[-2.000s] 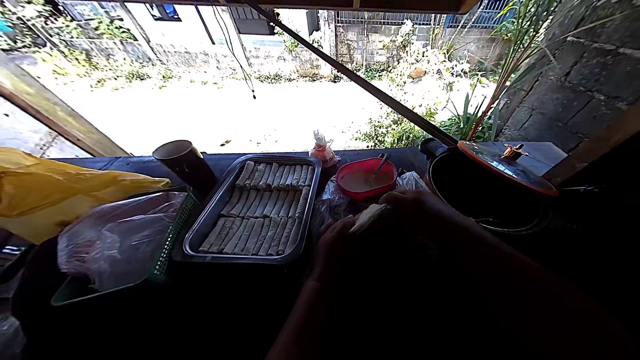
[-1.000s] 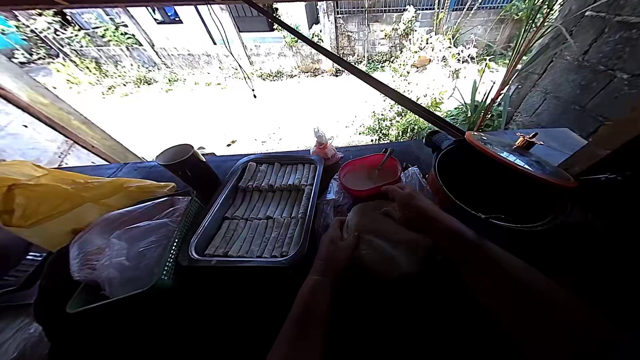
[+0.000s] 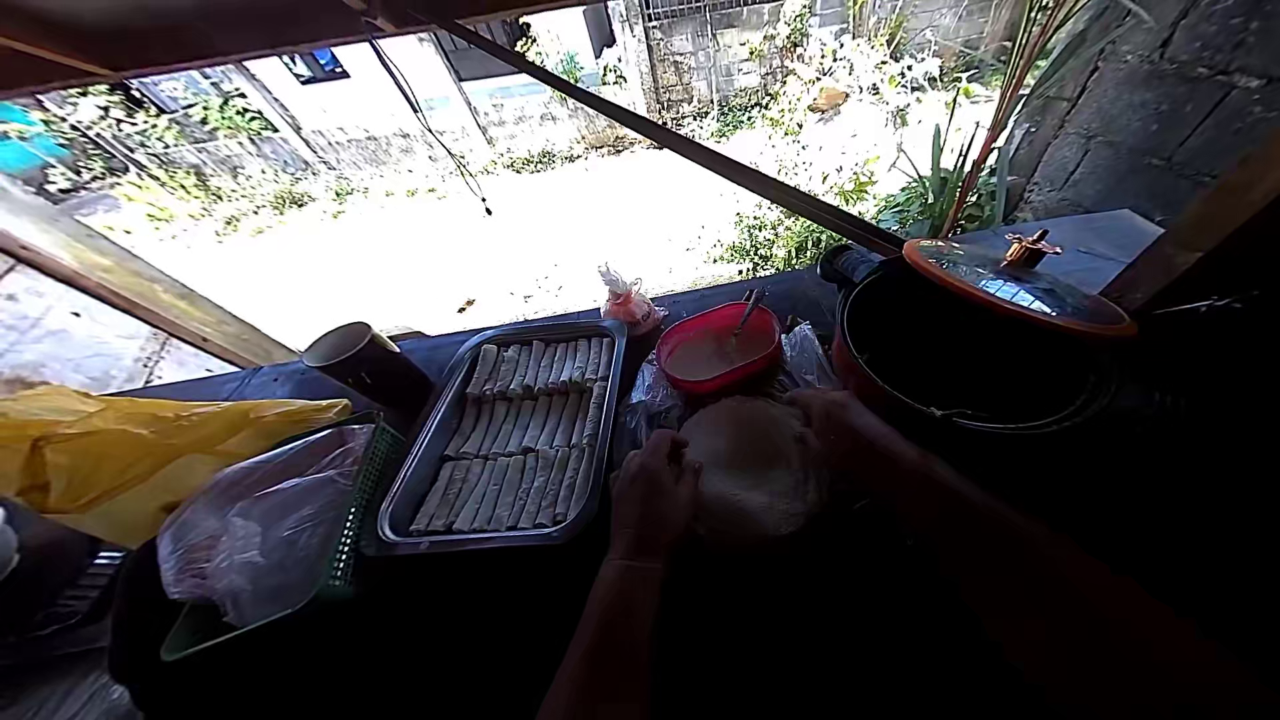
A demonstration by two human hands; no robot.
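A round, pale, thin wrapper sheet [image 3: 750, 468] lies flat in the shade between my hands. My left hand [image 3: 655, 490], fingers curled, is at its left edge; my right hand [image 3: 835, 425] is at its upper right edge. Shadow hides whether either one pinches it. Just beyond the sheet stands a red plastic bowl [image 3: 765, 365] of pale mixture [image 3: 705, 355] with a spoon [image 3: 748, 312] in it. Left of my hands, a rectangular metal tray [image 3: 615, 375] holds three rows of thin rolled wrappers [image 3: 520, 425].
On the right is a dark pot [image 3: 850, 350] with a glass lid [image 3: 1010, 285] resting tilted on its rim. A knotted plastic bag [image 3: 632, 305], a dark cup [image 3: 365, 365], a green basket [image 3: 350, 535] with clear plastic [image 3: 270, 510] and a yellow bag [image 3: 150, 450] surround the tray.
My hands have moved apart, and the round sheet between them now lies spread out. Two seconds ago they were close together near the red bowl with a pale piece at the fingers.
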